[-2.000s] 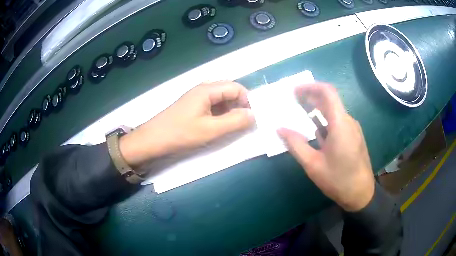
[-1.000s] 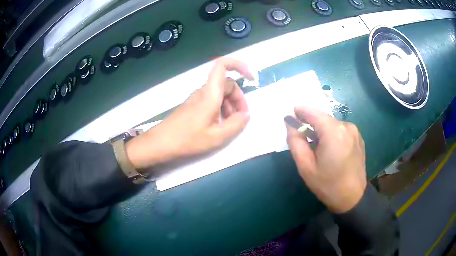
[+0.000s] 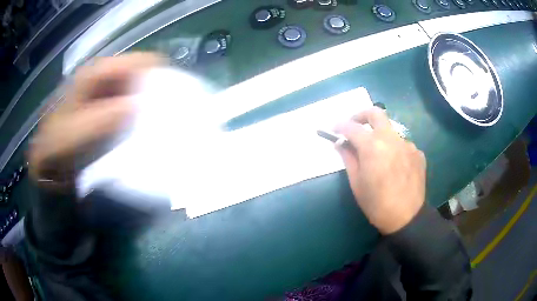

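Note:
A white wipe (image 3: 277,153) lies flat on the green tabletop, glaring. My left hand (image 3: 88,111) is blurred at the left, raised over the belt edge. A bright white blurred sheet (image 3: 171,117) shows at its fingers and appears held by them. My right hand (image 3: 385,170) is over the right end of the flat wipe. Its thumb and fingers grip a thin pointed hand tool (image 3: 327,136), whose dark tip points left over the wipe; the rest is hidden by the hand.
Round black parts (image 3: 291,36) sit on the green conveyor belt (image 3: 247,50) behind a pale edge rail (image 3: 353,48). A shiny shallow metal dish (image 3: 465,79) stands at the right. A small dark spot and whitish scrap (image 3: 399,127) lie beside the wipe's right end.
My left hand has moved left, away from the wipe's middle, now with a blurred white sheet. My right hand stays near the wipe's right end with the tool. The belt's parts have shifted right.

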